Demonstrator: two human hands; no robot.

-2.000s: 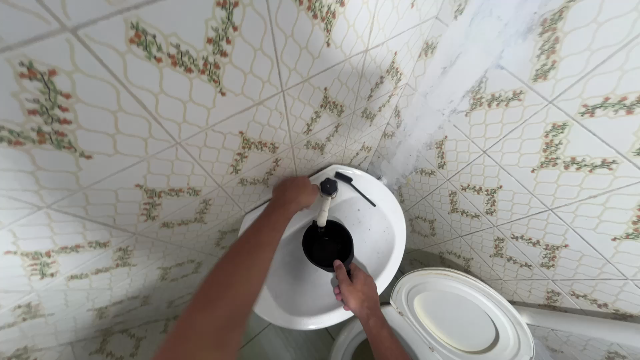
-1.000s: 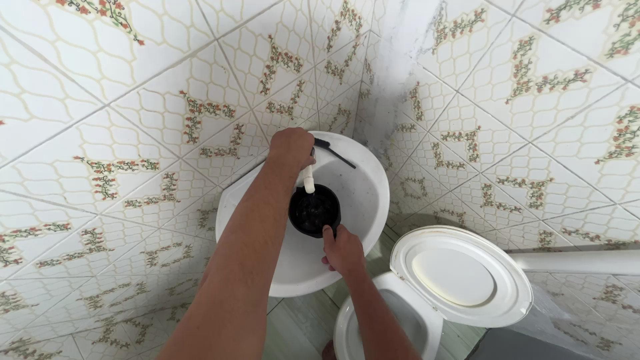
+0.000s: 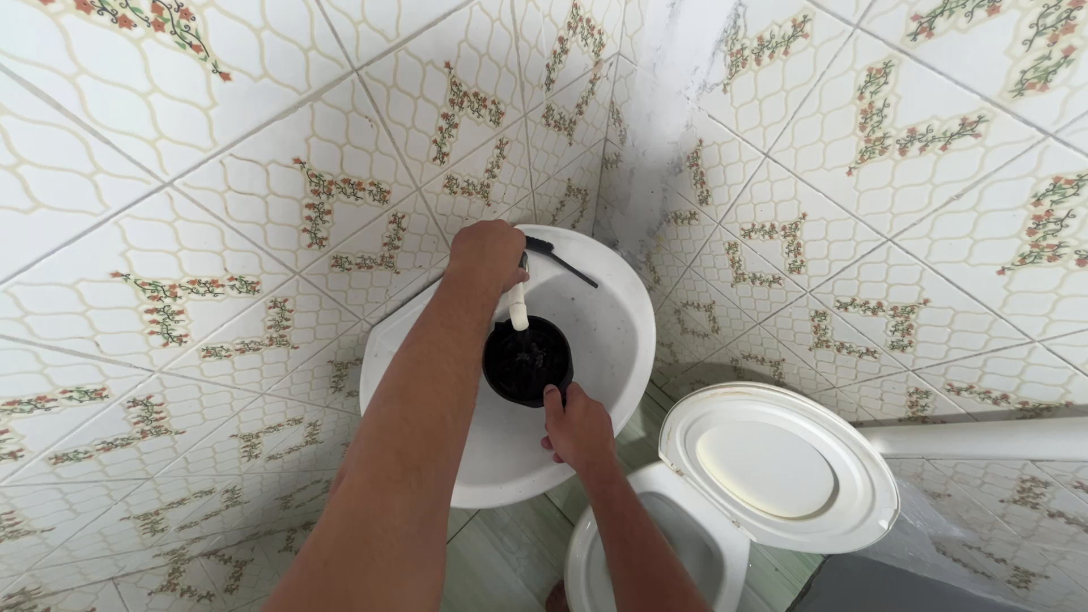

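A white washbasin (image 3: 608,340) stands against the tiled wall. My left hand (image 3: 488,255) is closed over the knob of the tap, which it hides. The white tap spout (image 3: 518,308) points down over a black round pot (image 3: 527,365), where water runs in and the surface is broken. My right hand (image 3: 578,425) grips the pot's short handle at the near right side, thumb on top. A black brush (image 3: 565,263) with a thin handle lies on the basin's back rim, just right of my left hand.
A white toilet bowl (image 3: 586,544) stands right of the basin, its lid (image 3: 773,466) raised. A white pipe (image 3: 977,438) runs along the right wall. A grey object (image 3: 901,586) is at the lower right, above a greenish floor (image 3: 501,552).
My left hand has moved from beside the dark tap knob onto it. Water now shows running into the pot. My right hand has kept its hold on the handle.
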